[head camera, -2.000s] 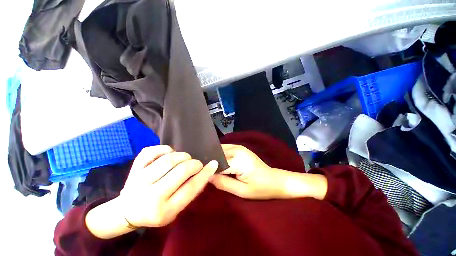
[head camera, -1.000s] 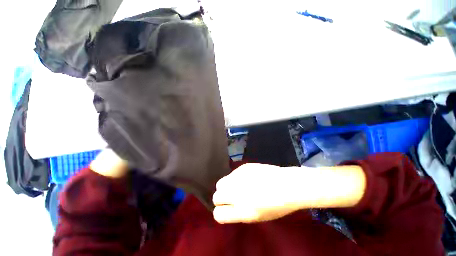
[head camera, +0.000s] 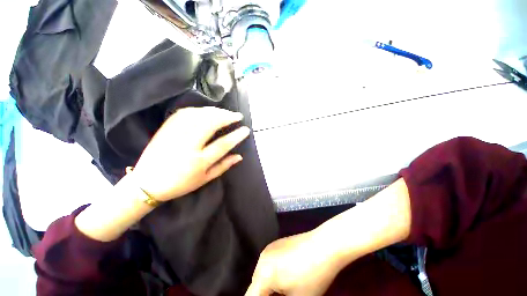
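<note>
A dark grey-brown garment piece (head camera: 196, 231) runs from under the sewing machine's shiny metal presser area (head camera: 211, 40) down over the table's front edge into the lap. My left hand (head camera: 188, 151) lies on it below the machine, palm down, fingers spread, near its straight right edge. My right hand (head camera: 294, 263) is at the bottom, beside the cloth's lower right edge. Its fingertips are cut off by the picture's edge, so its grip cannot be told. A blue-and-clear round attachment (head camera: 254, 52) stands just right of the presser area.
More dark cloth (head camera: 49, 69) is heaped at the left and hangs off the table. A slim blue-handled tool (head camera: 404, 55) lies right of the machine. Black snips (head camera: 511, 74) lie at the far right. A ruler strip (head camera: 329, 199) runs along the white table's front edge.
The cloth has moved from the lap up onto the table and under the machine. My left hand has come up onto it. My right hand has moved lower. The machine parts have come into view.
</note>
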